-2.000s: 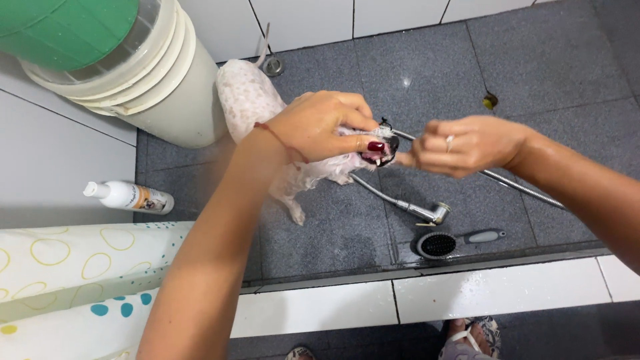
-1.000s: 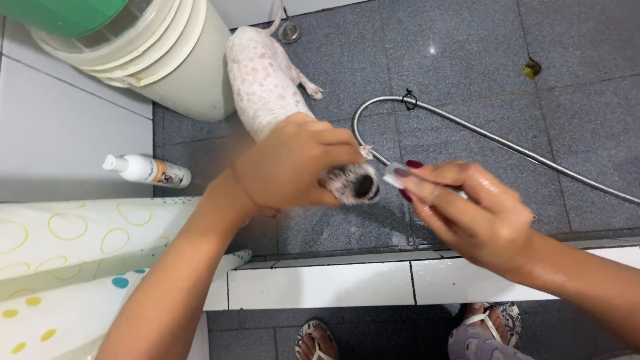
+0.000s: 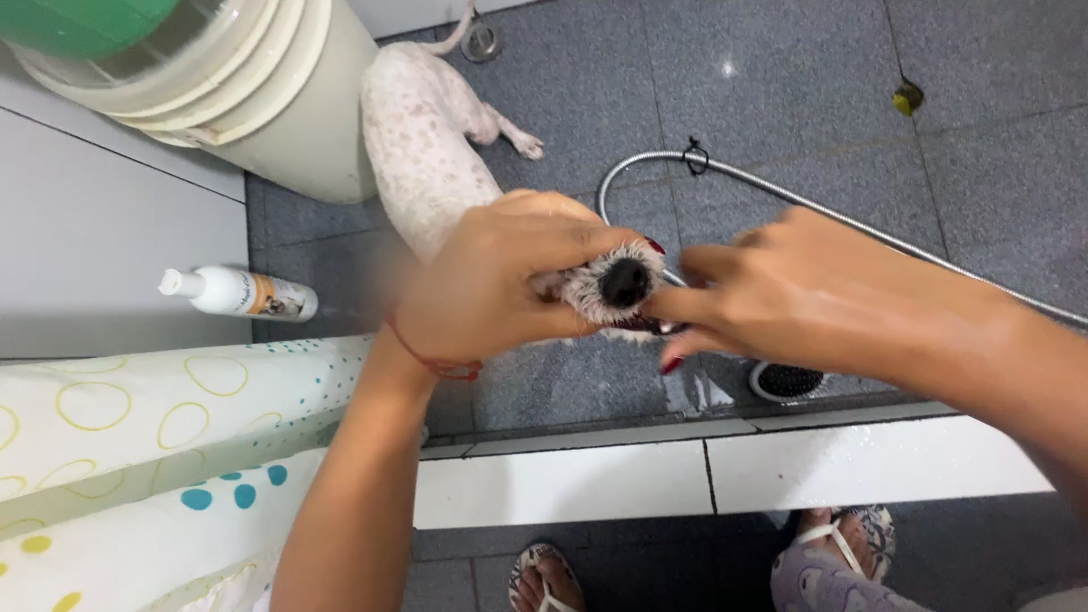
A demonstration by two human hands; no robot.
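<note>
A wet white dog (image 3: 425,153) with pale spots stands on the grey tiled shower floor, its muzzle raised toward the camera. My left hand (image 3: 518,272) is closed around its head and muzzle, covering the eyes. At the side of the dog's mouth is my right hand (image 3: 731,289), one finger against or inside the lips; whether it holds anything is hidden. Behind that hand runs a metal shower hose (image 3: 765,183). The head of a pet brush (image 3: 786,381) shows below my right wrist, its handle out of sight.
A large plastic bucket (image 3: 297,127) with a green basin (image 3: 85,25) stands at the upper left. A white pump bottle (image 3: 246,293) lies near the wall. The shower curtain (image 3: 170,408) hangs at the left; a white tiled curb (image 3: 561,489) crosses in front of my sandalled feet.
My right hand, apart from the muzzle and holding a small pale thing one second ago, is now at the dog's mouth. My left hand stays on the head.
</note>
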